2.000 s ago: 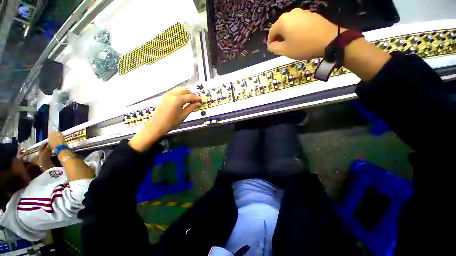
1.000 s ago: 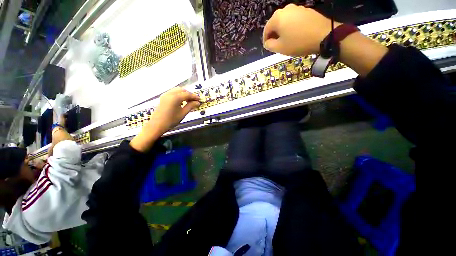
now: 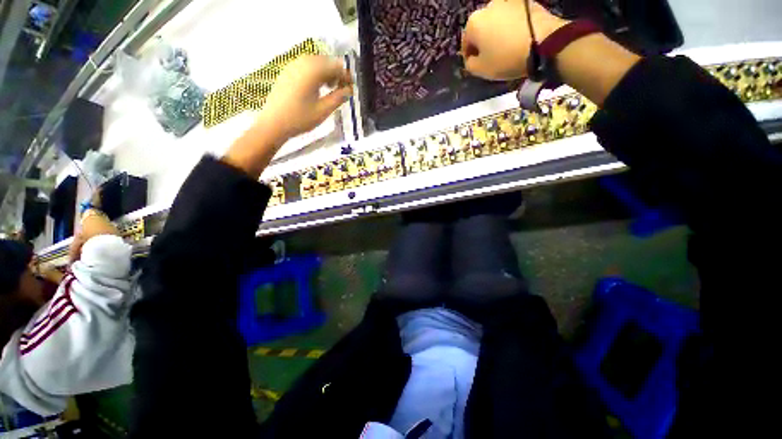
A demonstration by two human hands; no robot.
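Circuit board panels point(image 3: 429, 154) lie end to end in the white front rail. My left hand point(image 3: 302, 94) is raised over the bench, between the yellow rows and the tray; its fingers are bent together, and I cannot tell if they hold something. The yellow components point(image 3: 236, 101) stand in rows behind it. My right hand point(image 3: 504, 41) is curled at the front of the black tray point(image 3: 514, 89), beside the heaped dark purple-brown capacitors point(image 3: 416, 47); its fingertips are hidden. A dark red wrist strap point(image 3: 568, 36) is on my right wrist.
A crumpled clear bag point(image 3: 176, 101) lies left of the yellow rows. Small black bins point(image 3: 124, 195) stand at the neighbouring station, where a person in a white sleeve point(image 3: 101, 270) sits at the left. Blue stools point(image 3: 279, 300) stand on the green floor below the rail.
My left hand has lifted off the boards and moved up and back, beside the yellow rows. The boards under it now show. My right hand has shifted slightly. The neighbour's arm has moved.
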